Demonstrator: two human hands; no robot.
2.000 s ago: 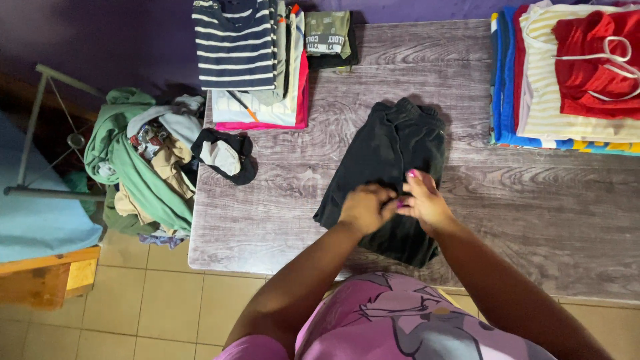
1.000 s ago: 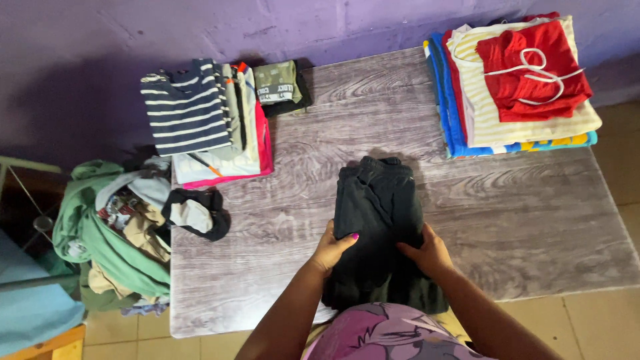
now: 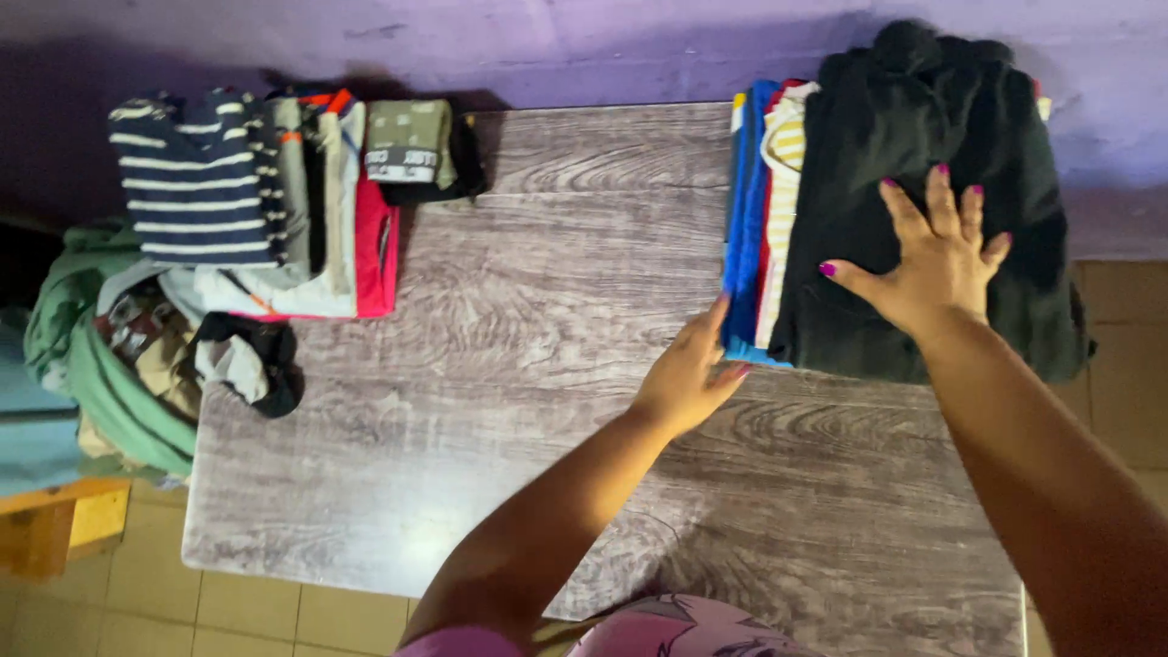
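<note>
A folded black garment (image 3: 858, 301) lies on top of the clothes stack at the right rear of the table. My right hand (image 3: 940, 260) rests flat on it, fingers spread, gripping nothing. Blue folded cloth (image 3: 746, 228) and a yellow-and-white striped piece (image 3: 783, 237) show along the stack's left side. My left hand (image 3: 692, 370) is beside that side, its fingertips at the blue cloth's lower left edge, holding nothing. The red garment with a white cord is hidden under the black one.
On the wood-patterned table (image 3: 547, 301), a navy striped shirt (image 3: 196, 196) tops another stack at left, beside a folded olive garment (image 3: 408, 137). A black and white item (image 3: 246, 365) lies at the table's left edge, near heaped clothes (image 3: 119, 365). A purple wall (image 3: 602, 55) stands behind.
The black garment has gone from the table's front middle onto the right stack, covering the red garment. My hands have moved right and away from my body, and no longer grip its sides.
</note>
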